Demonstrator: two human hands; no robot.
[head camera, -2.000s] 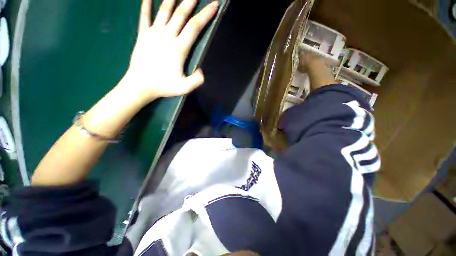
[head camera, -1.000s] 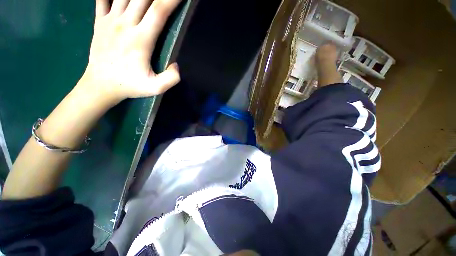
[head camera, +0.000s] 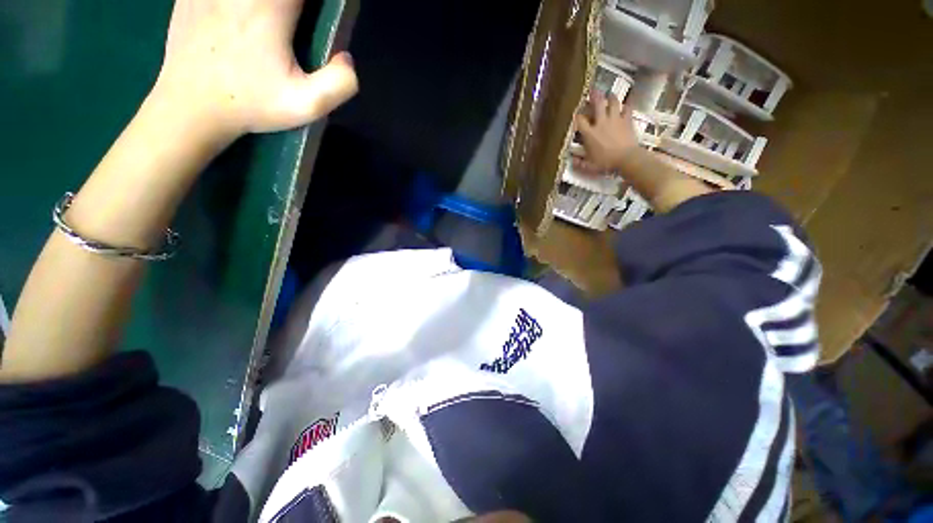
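Several white slotted plastic frames lie stacked in a large open cardboard carton at the upper right. My right hand is inside the carton, on the frames near its left wall, fingers spread; whether it grips one I cannot tell. My left hand rests on the edge of the dark green work surface at the upper left, its thumb over the edge. Its fingers are cut off by the top of the picture.
A dark gap lies between the work surface and the carton, with a blue object low in it. My sleeved right arm reaches over the carton's near side. Brown cardboard and something blue are at the lower right.
My right hand has moved down and left inside the carton and its fingers now show. My left hand has shifted up and left in the picture, and its fingers have gone out of view.
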